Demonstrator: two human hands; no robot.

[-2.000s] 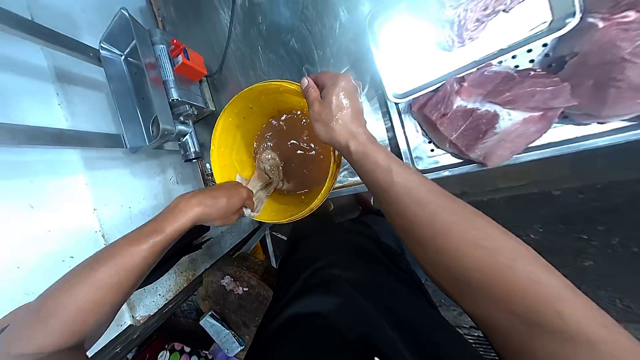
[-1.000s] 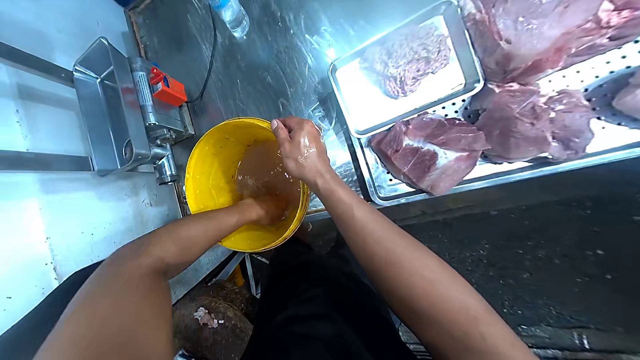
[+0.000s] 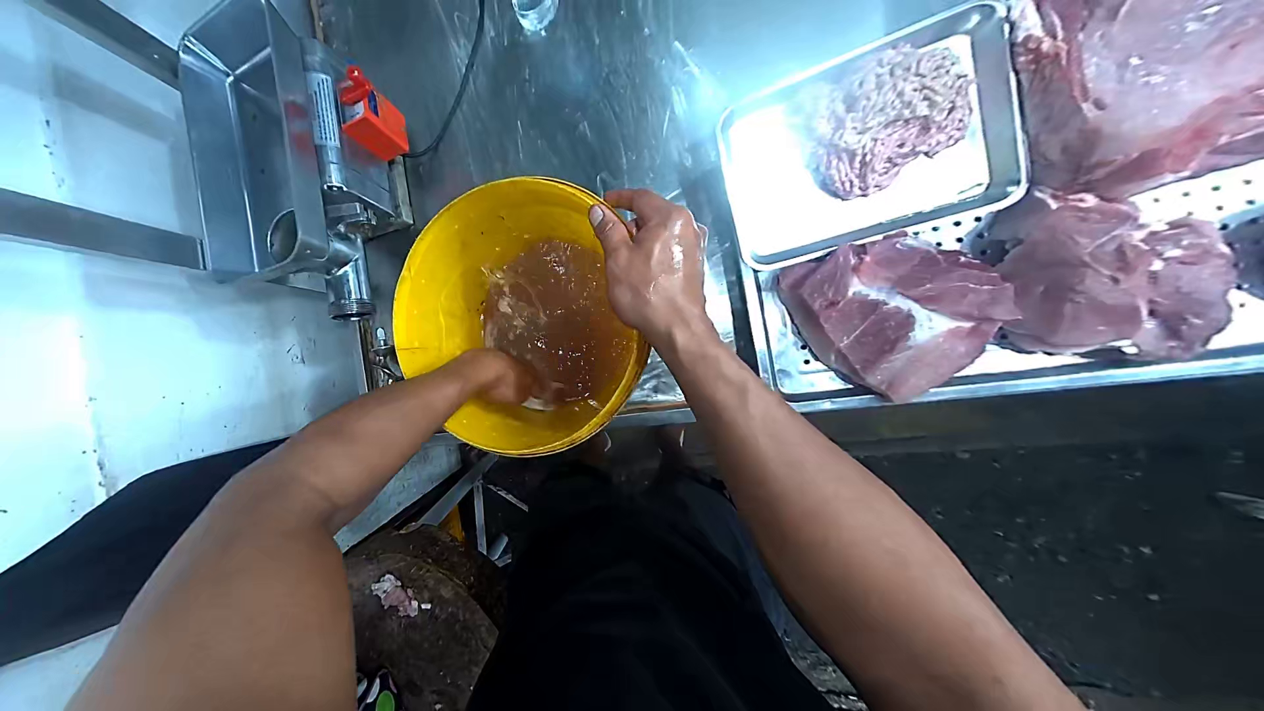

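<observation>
My right hand is shut on the right rim of a yellow plastic bucket, thumb on the inner edge. The bucket is tilted and holds murky brown liquid. My left hand reaches over the near-left rim into it; the fingers are under the liquid, so whether they hold anything is hidden. Pale bits show in the liquid near that hand.
At the left stands a meat grinder with a steel tray and a red switch box. Right of the bucket are a tray of ground meat and large raw meat pieces. A chopping block stands below.
Two seconds ago my left hand held a pale, wet piece at the bucket's near-left side; since then it has gone down into the liquid. My right hand stays on the rim. The view has shifted.
</observation>
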